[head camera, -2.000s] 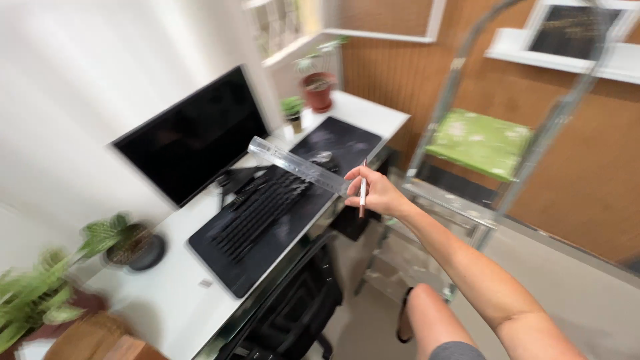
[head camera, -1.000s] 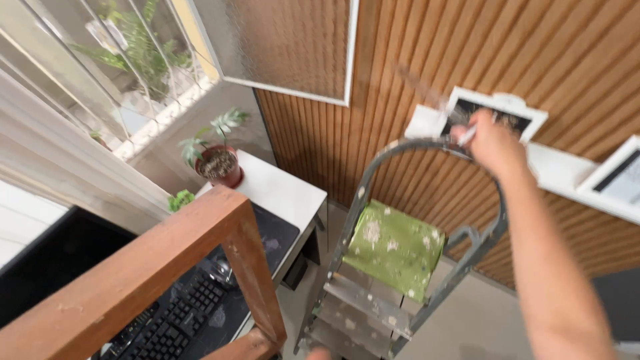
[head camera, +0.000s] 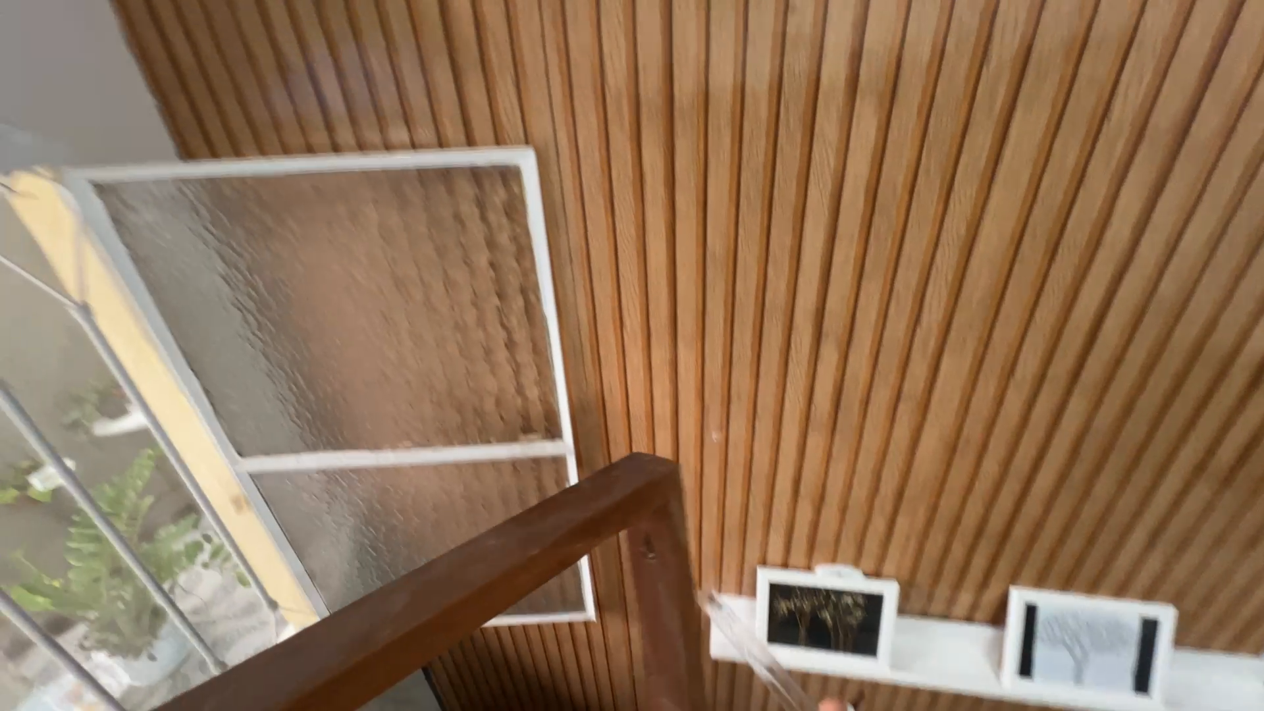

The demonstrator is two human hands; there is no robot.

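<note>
Only a fingertip of my right hand [head camera: 835,704] shows at the bottom edge, at the lower end of a clear ruler [head camera: 755,652]; the rest of that hand is cut off. The ruler slants up and left, its top end close to a brown wooden frame [head camera: 647,553] that rises from the bottom of the view. A wall of vertical wooden slats [head camera: 839,296] stands behind them. My left hand is outside the view.
A white-framed textured glass window panel [head camera: 395,316] stands open against the slats at left. Metal window bars [head camera: 128,405] and a green plant [head camera: 123,553] are beside it. A white shelf [head camera: 948,647] carries two framed pictures, one dark [head camera: 828,620] and one light [head camera: 1086,647].
The view has swung up toward the slatted wall. The desk and stepladder, seen earlier, are out of view. My right hand, earlier in full view with the ruler, is now almost wholly below the bottom edge.
</note>
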